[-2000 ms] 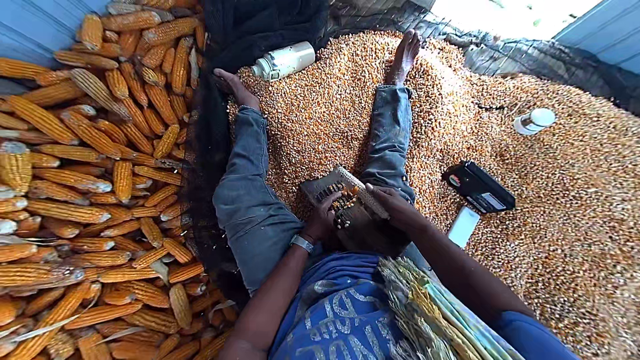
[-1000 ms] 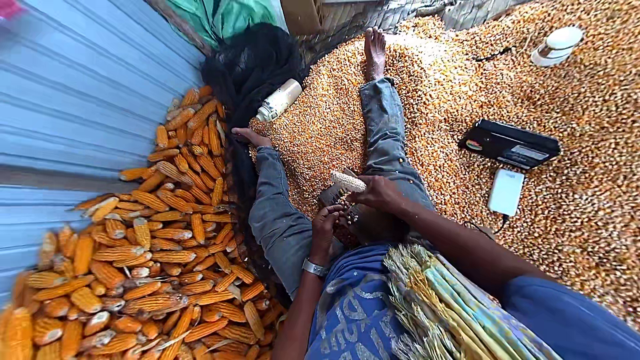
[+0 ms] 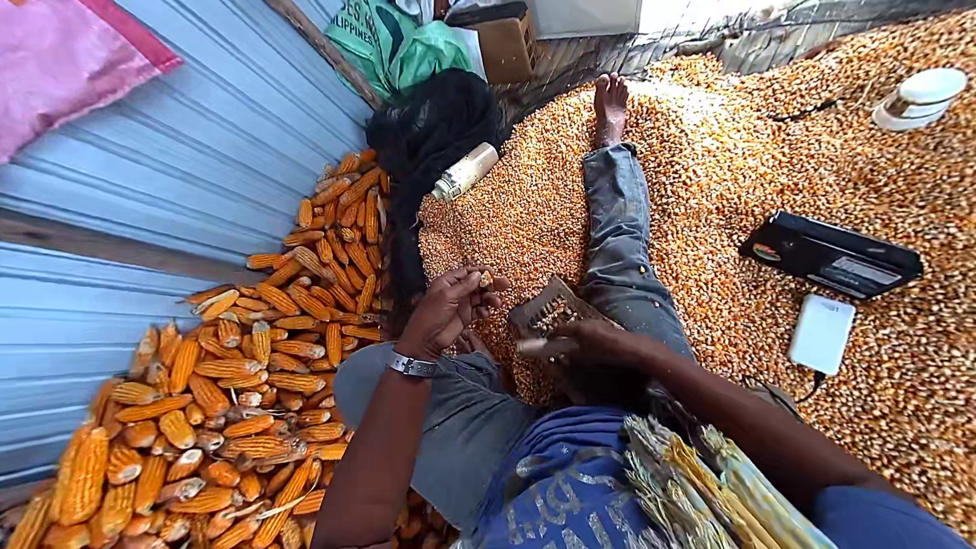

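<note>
My left hand (image 3: 457,305) is raised over my bent left knee, palm up, pinching a small pale piece between thumb and fingertips; I cannot tell what the piece is. My right hand (image 3: 583,341) lies over a wooden board (image 3: 560,293) between my legs and holds a pale, blurred corn cob (image 3: 536,348). The board's face has rows of slots or teeth with loose bits on it. Shelled corn kernels (image 3: 511,236) spread under the board and around my legs. Whole orange ears of corn (image 3: 244,366) lie heaped left of my left arm.
A dusty bottle (image 3: 467,171) lies beside black netting (image 3: 435,122). On the kernels at right are a lidded white tub (image 3: 919,99), a black box (image 3: 831,254) and a white device (image 3: 822,334) with a cable. A corrugated metal wall (image 3: 191,152) bounds the left side.
My left hand has moved away from the board and my right hand, toward the left. The cob in my right hand has come down from upright over the board. The view has shifted left.
</note>
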